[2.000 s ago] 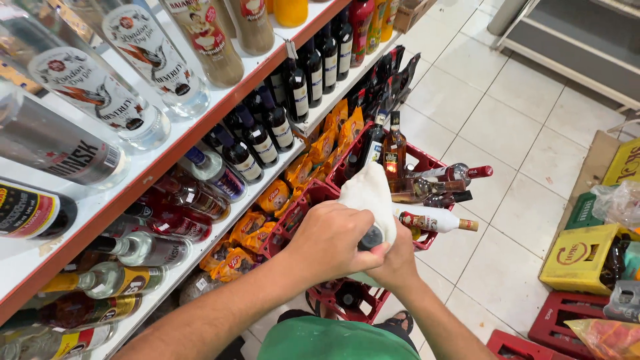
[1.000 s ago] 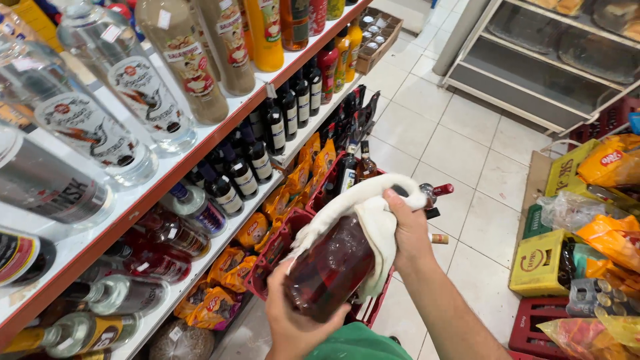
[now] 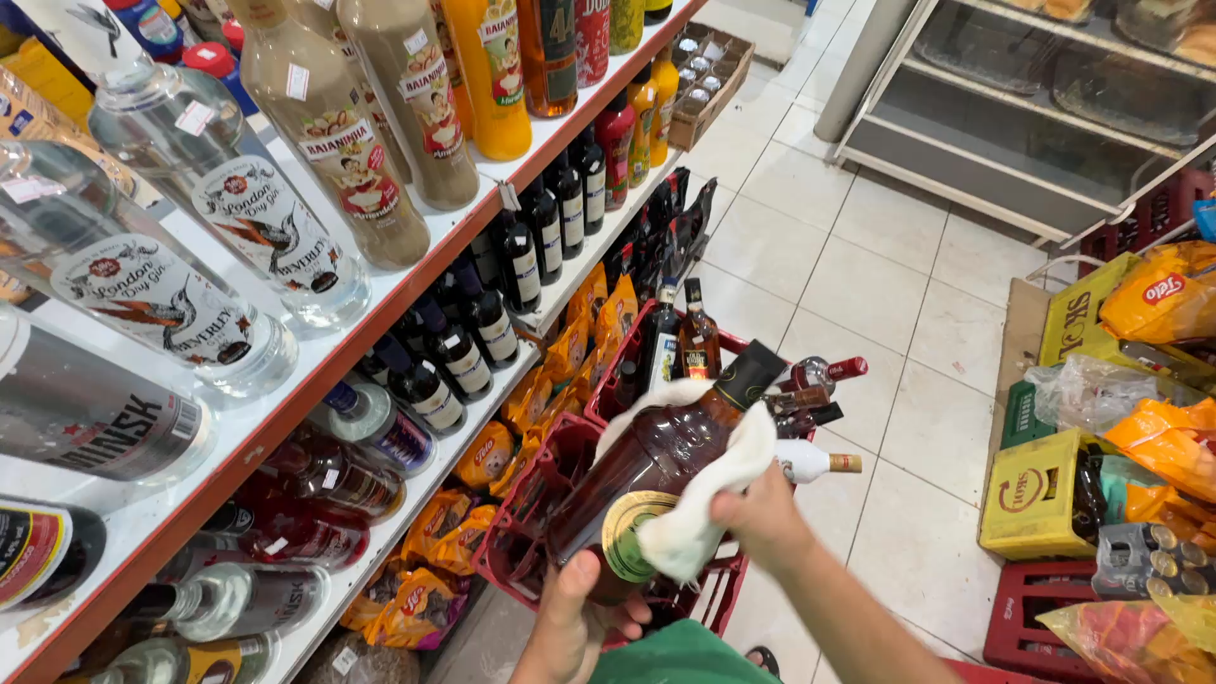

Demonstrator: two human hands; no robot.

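A dark glass liquor bottle (image 3: 636, 465) with a black cap and a round green and gold label is held tilted over a red plastic crate, its cap toward the upper right. My left hand (image 3: 594, 608) grips it around the lower end. In my right hand (image 3: 760, 518) is a white cloth (image 3: 708, 489), which lies against the label side; part of the cloth also shows behind the bottle's neck. Beyond, the red crate (image 3: 518, 503) holds several bottles, among them an amber bottle (image 3: 699, 332) and a white bottle with a gold cap (image 3: 807, 462).
On the left, a shelf unit with a red edge (image 3: 380, 313) carries many upright bottles, with bottles lying and standing on lower shelves beside orange bags (image 3: 418, 608). Yellow crates (image 3: 1040, 499), a red crate (image 3: 1035, 617) and bags line the right side. A display case (image 3: 997, 152) stands at the back right.
The bottle has turned in my hands: its base end was toward me a second ago, and its label and cap now show. My right hand has moved down and right with the cloth.
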